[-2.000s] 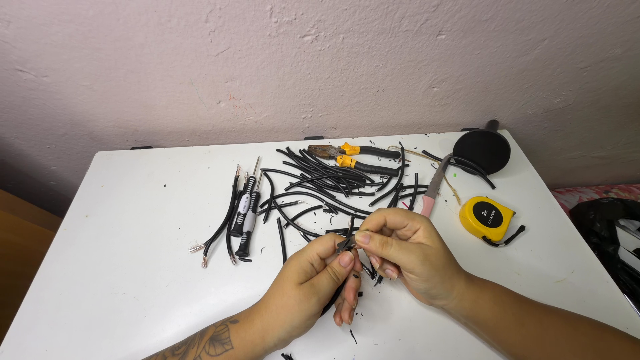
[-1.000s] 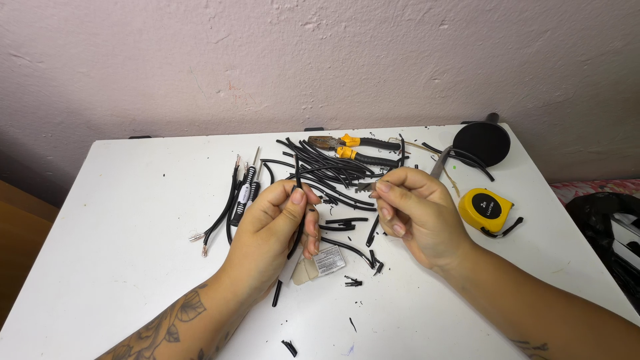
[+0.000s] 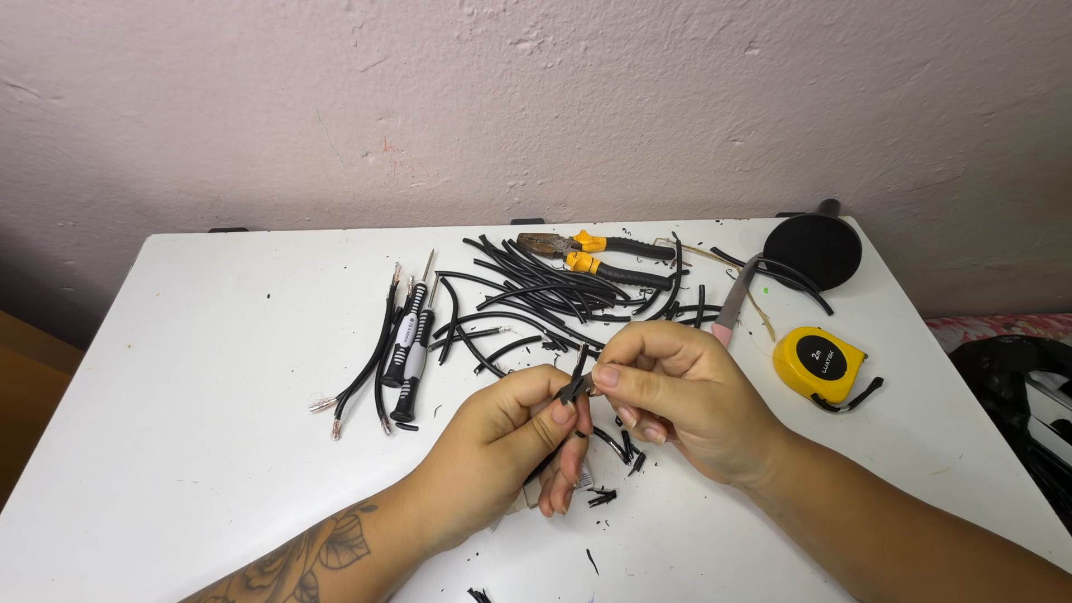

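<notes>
My left hand [image 3: 511, 444] pinches a short black cable [image 3: 581, 358] near its upper end; part of it is hidden by the fingers. Dark slivers of sheath stick out at the thumb tip. My right hand [image 3: 678, 394] meets it from the right, thumb and index finger closed on a small dark metal blade [image 3: 587, 381] that touches the cable. Behind both hands lies a pile of cut black cables [image 3: 544, 289]. Several cables with bared copper ends [image 3: 365, 368] rest left of the pile, beside two precision screwdrivers [image 3: 411, 356].
Combination pliers [image 3: 611, 258] lie behind the pile. A knife with a pink handle [image 3: 735, 303] leans near a round black object [image 3: 812, 251]. A yellow tape measure [image 3: 817, 363] sits at the right. Sheath scraps [image 3: 602, 498] and a small printed packet [image 3: 584, 479] lie under and near my hands.
My hands were apart one second ago, the left holding a cable upright; now they meet over the cable. The packet shown then is now mostly covered by my left hand.
</notes>
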